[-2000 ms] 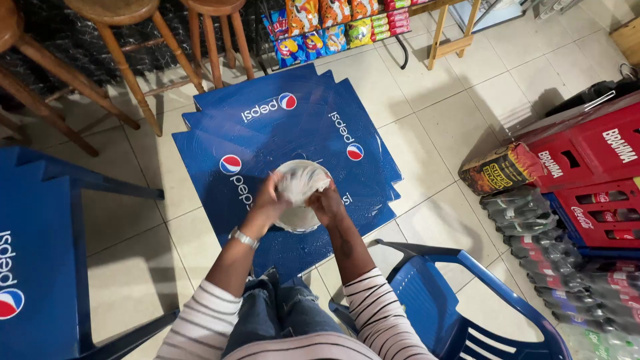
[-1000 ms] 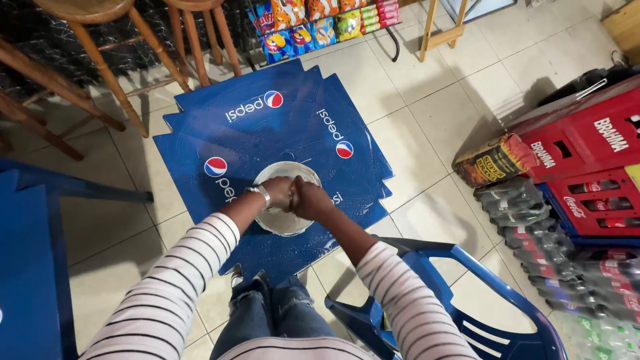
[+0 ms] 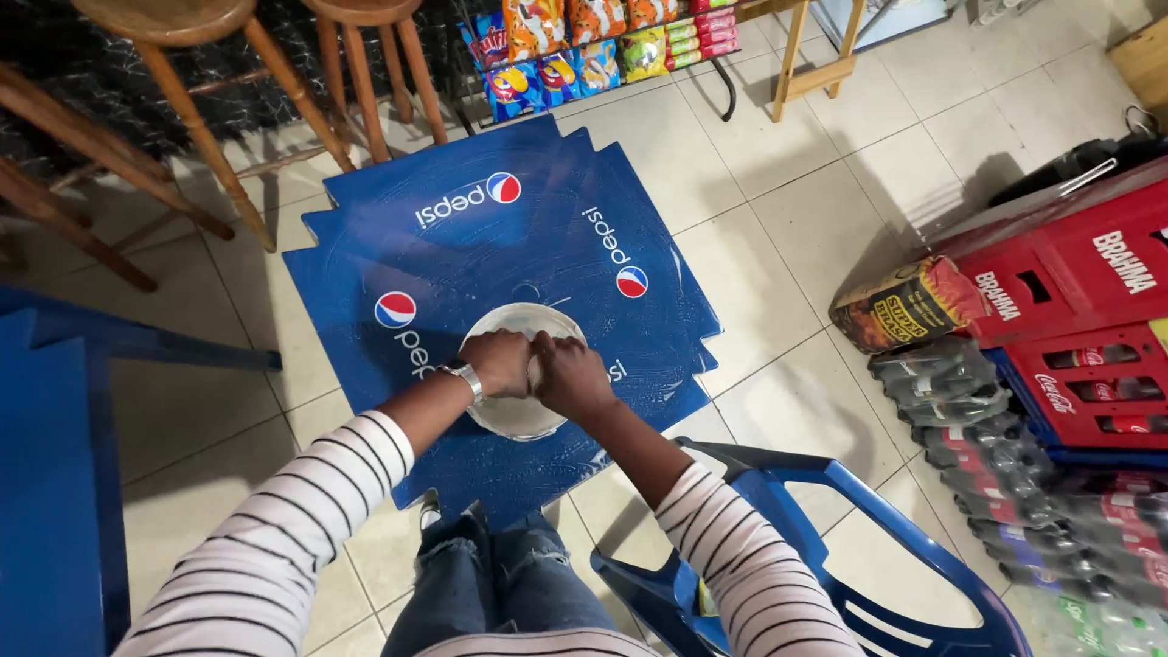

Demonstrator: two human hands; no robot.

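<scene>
A round white bucket [image 3: 518,427] stands on a wet blue plastic Pepsi table [image 3: 547,228] in front of me. Both fists meet above its opening. My left hand [image 3: 497,363], with a silver watch at the wrist, is closed on a wadded pale cloth [image 3: 535,367]. Pressed against it, my right hand [image 3: 571,376] grips the same cloth. Only a little of the cloth shows between the fists. Whitish streaks of liquid cover the tabletop around the bucket.
A blue plastic chair [image 3: 821,511] is close at my right. Red crates [image 3: 1077,265], a charcoal bag [image 3: 899,306] and packed bottles [image 3: 958,429] stand farther right. Wooden stools [image 3: 173,18] and a snack rack [image 3: 593,55] are beyond the table; another blue table [image 3: 55,474] is at left.
Two seconds ago the pale cloth was spread between my hands over the bucket. It is now bunched up inside my closed fists, which have come together.
</scene>
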